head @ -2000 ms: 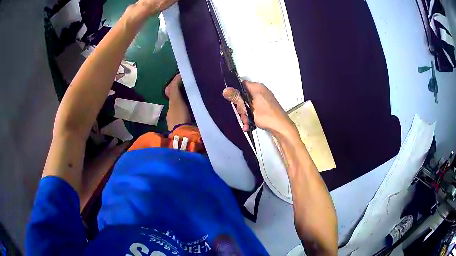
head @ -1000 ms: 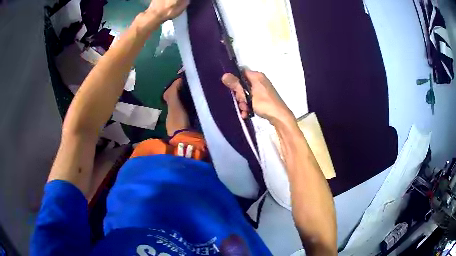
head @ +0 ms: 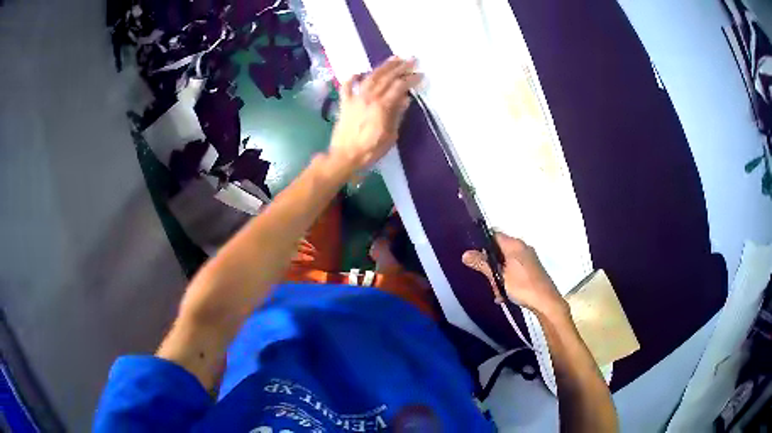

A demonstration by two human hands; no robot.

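My right hand [head: 516, 269] grips the handles of the long black fabric shears [head: 472, 207]. Their blades point up and left along the edge of the white paper pattern piece [head: 499, 127], which lies on the dark main fabric [head: 643, 186]. My left hand [head: 374, 110] is spread near the blade tips at the cloth's left side; whether its fingers pinch the cloth cannot be told. A pale yellow rectangular weight [head: 603, 320] lies at the pattern's lower end, to the right of my right wrist.
Dark and white scraps [head: 182, 127] lie on the green floor [head: 275, 139] at the left. Curved offcuts [head: 508, 364] hang at the near table edge. A long white length [head: 719, 338] and a small green shape [head: 756, 163] are on the table's right side.
The view has shifted, so the table sits lower and further right. My left hand has come from the top edge down beside the blade tips. My right hand still holds the shears.
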